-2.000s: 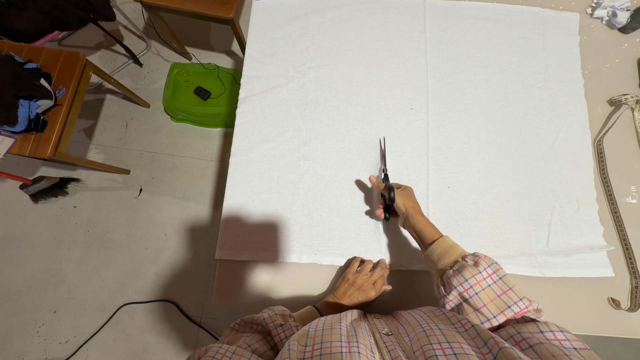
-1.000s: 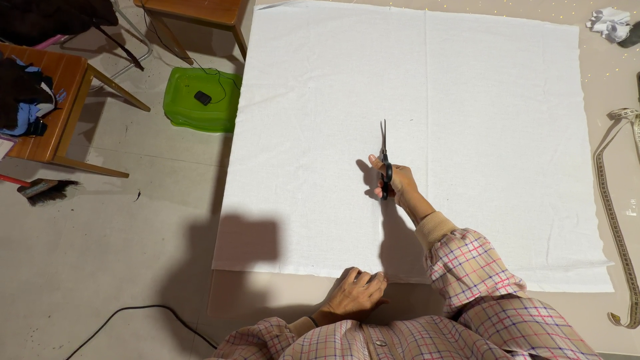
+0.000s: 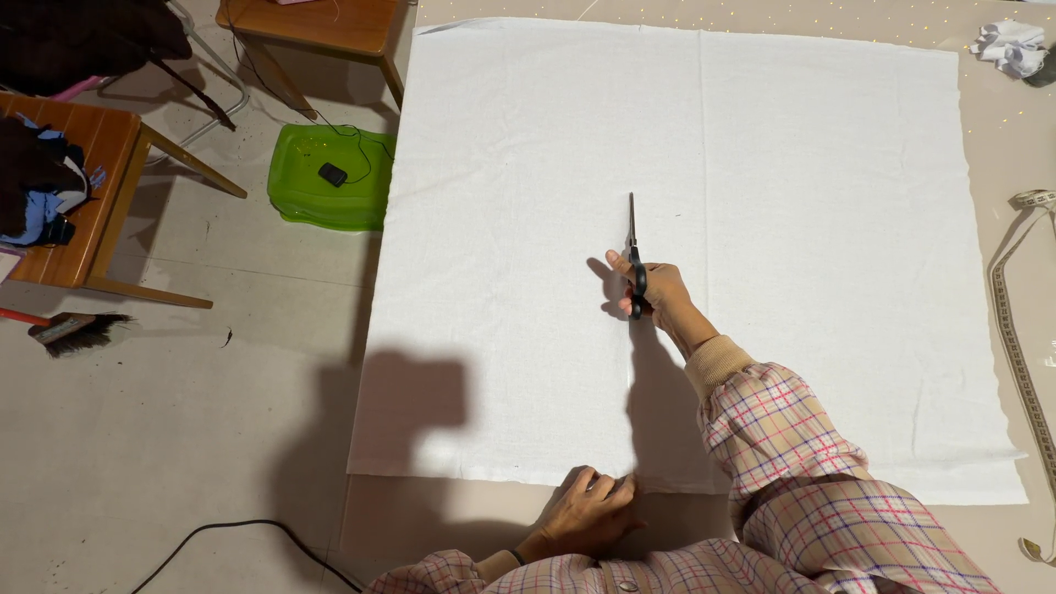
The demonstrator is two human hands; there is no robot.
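Observation:
A white cloth point(image 3: 536, 165) lies spread over the table. My right hand point(image 3: 656, 289) grips black-handled scissors point(image 3: 638, 276) near the middle of the cloth, with the blades pointing away from me and looking nearly closed. A thin line runs through the cloth from the handles toward its near edge, beside the arm's shadow. At that near edge is my left hand point(image 3: 590, 511), its bent fingers holding the cloth's border; the thumb is partly hidden.
A tape measure point(image 3: 1011, 355) lies along the right side of the table point(image 3: 990, 124), and crumpled white fabric point(image 3: 1011, 48) sits at the far right. Left, on the floor, are a green plastic tray point(image 3: 289, 177) and a brush point(image 3: 74, 328), near wooden stools point(image 3: 115, 148).
My right hand has moved farther from me over the cloth with the scissors. The blades were visibly apart earlier and now look nearly closed. My left hand remains at the near edge.

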